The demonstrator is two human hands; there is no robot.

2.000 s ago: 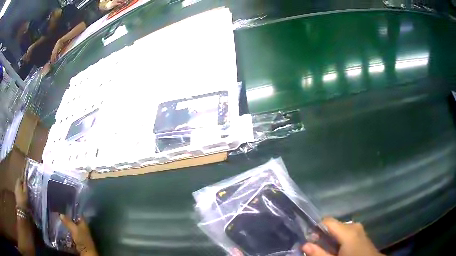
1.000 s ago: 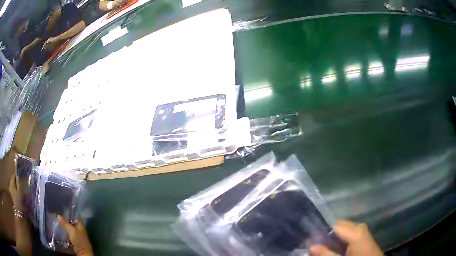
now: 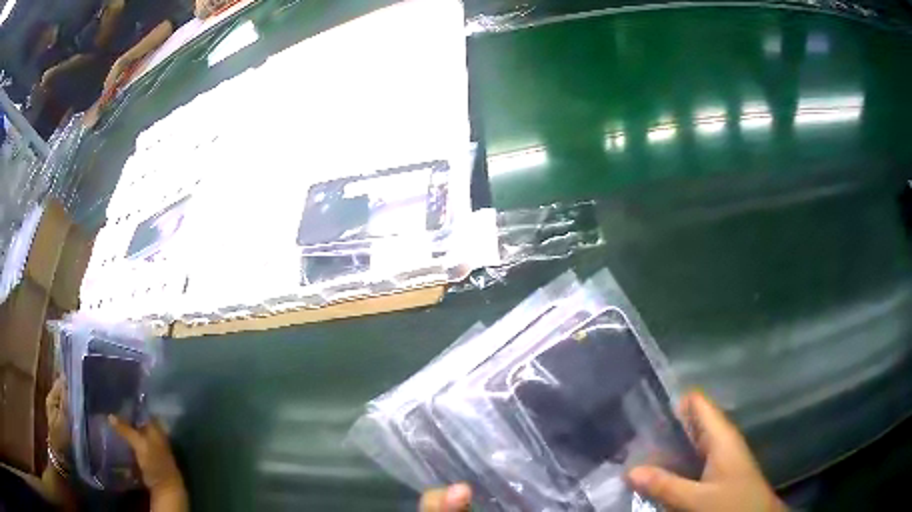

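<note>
A fanned stack of bagged phone parts, dark rounded rectangles in clear sleeves, is held at the bottom centre. My right hand grips its right edge, thumb on top. Only fingertips of my left hand show, at the stack's lower left edge by the picture's rim; the rest is hidden or cut off. A glaring white divided tray lies beyond the stack. A dark phone part lies on its near right corner, and a smaller-looking one at its left.
Another person's hands hold bagged parts at lower left, beside a brown carton. Crumpled clear film lies by the tray's right corner on the green surface. Another person's arms show at upper left.
The stack is fanned wider and sits higher in view. My left fingertips now show at its lower left edge. The tray appears slightly higher in view. The neighbour's bagged parts are closer together.
</note>
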